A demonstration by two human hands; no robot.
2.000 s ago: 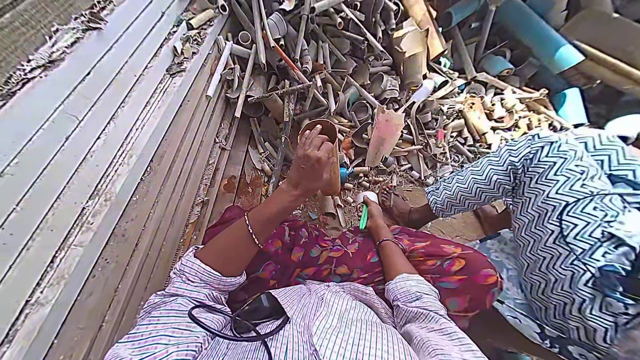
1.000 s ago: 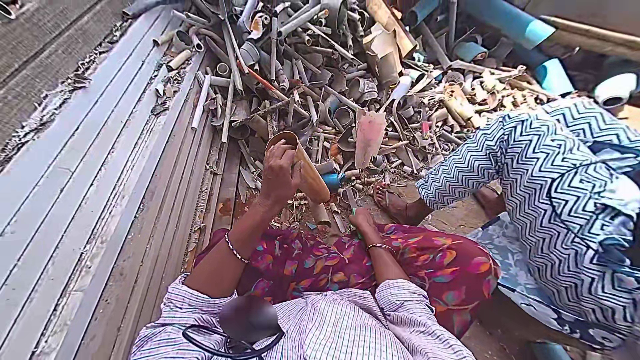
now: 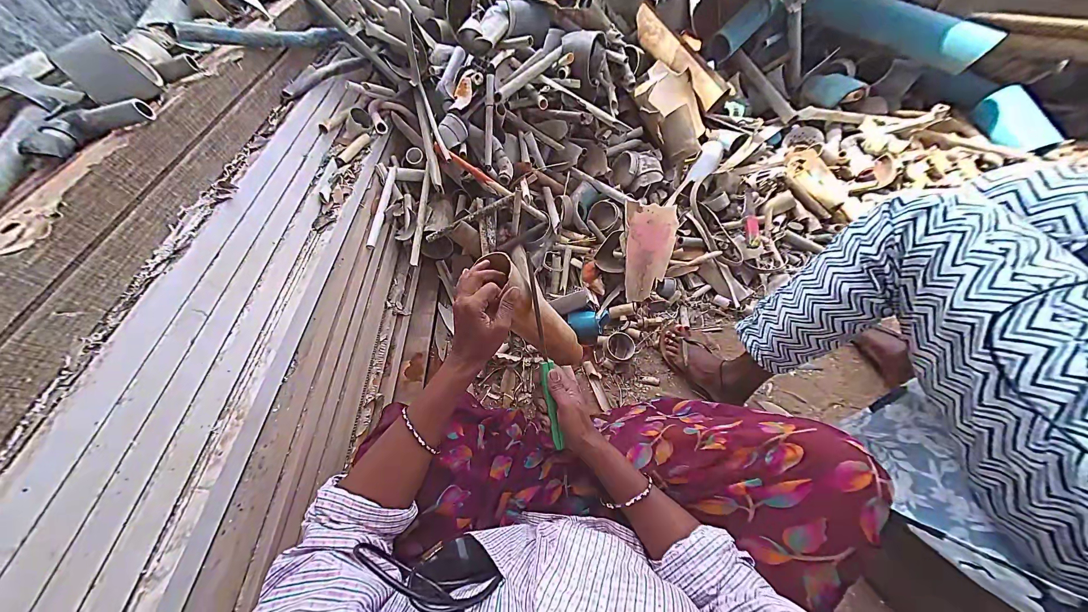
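My left hand [image 3: 481,313] grips the upper rim of a tan pipe piece [image 3: 548,325], which slants down to the right above the ground. My right hand [image 3: 568,404] is closed on the green handle of a long thin blade [image 3: 535,297], probably a knife or saw. The blade points up and lies across or just in front of the pipe piece; whether it touches cannot be told. Just right of the pipe's lower end is a blue fitting [image 3: 585,325]. A pinkish flat scrap [image 3: 649,246] leans against the pile beyond.
A large heap of pipe scraps [image 3: 510,110] spreads ahead. Long grey channelled strips [image 3: 170,331] run along my left side. Blue pipes [image 3: 909,34] lie at the back right. Another person's leg in zigzag trousers [image 3: 952,280] and sandalled foot [image 3: 693,361] are close on my right.
The green handle shows clearly in my right hand, and the blade now stands upright by the pipe piece. My left hand still holds the pipe piece. The view has shifted to show more on the left.
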